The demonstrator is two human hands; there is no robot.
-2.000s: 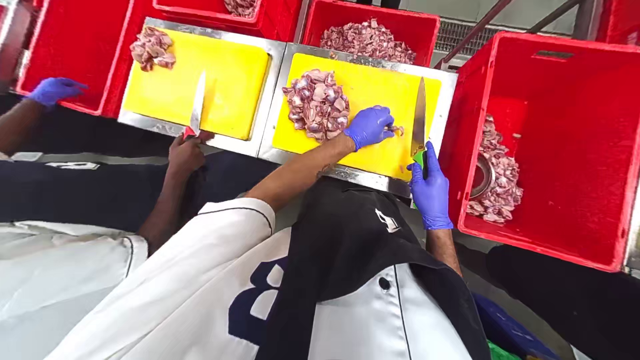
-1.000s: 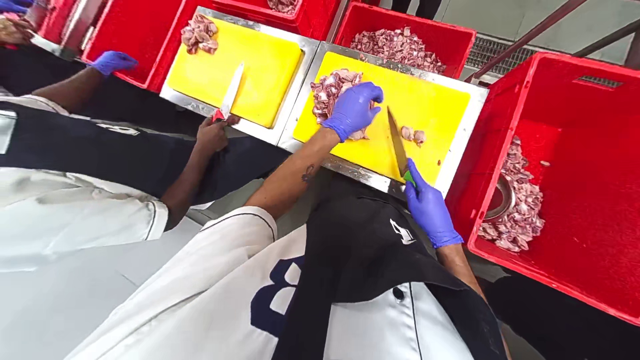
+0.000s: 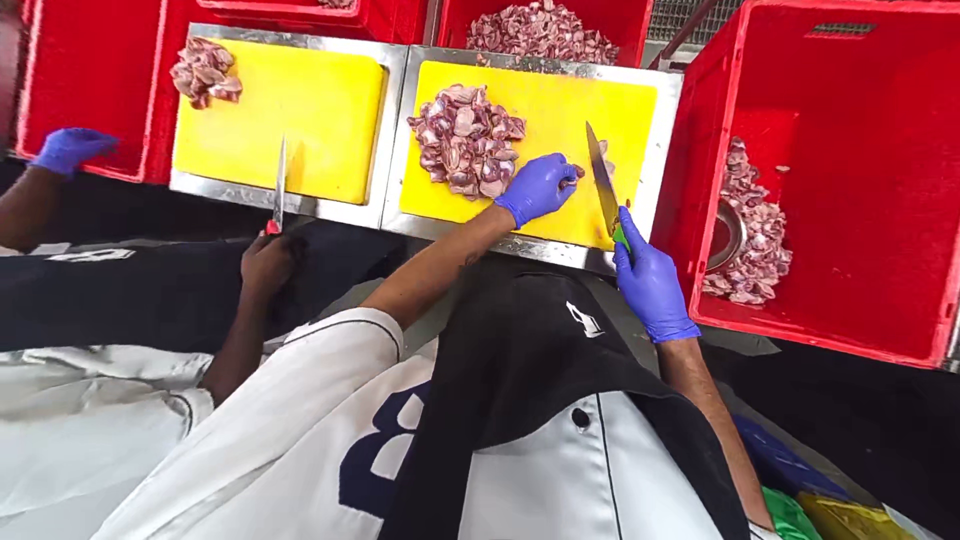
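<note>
My left hand (image 3: 541, 187), in a blue glove, holds a small piece of meat (image 3: 576, 174) in its fingertips above a yellow cutting board (image 3: 555, 97). Right beside it on the left lies a heap of meat pieces (image 3: 469, 142). My right hand (image 3: 651, 281), also gloved in blue, grips the green handle of a kitchen knife (image 3: 602, 176) at the board's near right. The blade points away from me over the board. Cut pieces (image 3: 607, 159) lie just right of the blade, partly hidden by it.
A red crate (image 3: 862, 150) at right holds meat pieces and a round metal bowl (image 3: 727, 234). Another red crate (image 3: 637, 30) with meat stands behind the board. At left, a co-worker's bare hand (image 3: 266, 262) holds a knife (image 3: 280, 180) by a second yellow board (image 3: 322, 82).
My left hand was over the meat heap one second ago; now it is right of the heap, holding a piece near the blade. The knife stays in my right hand.
</note>
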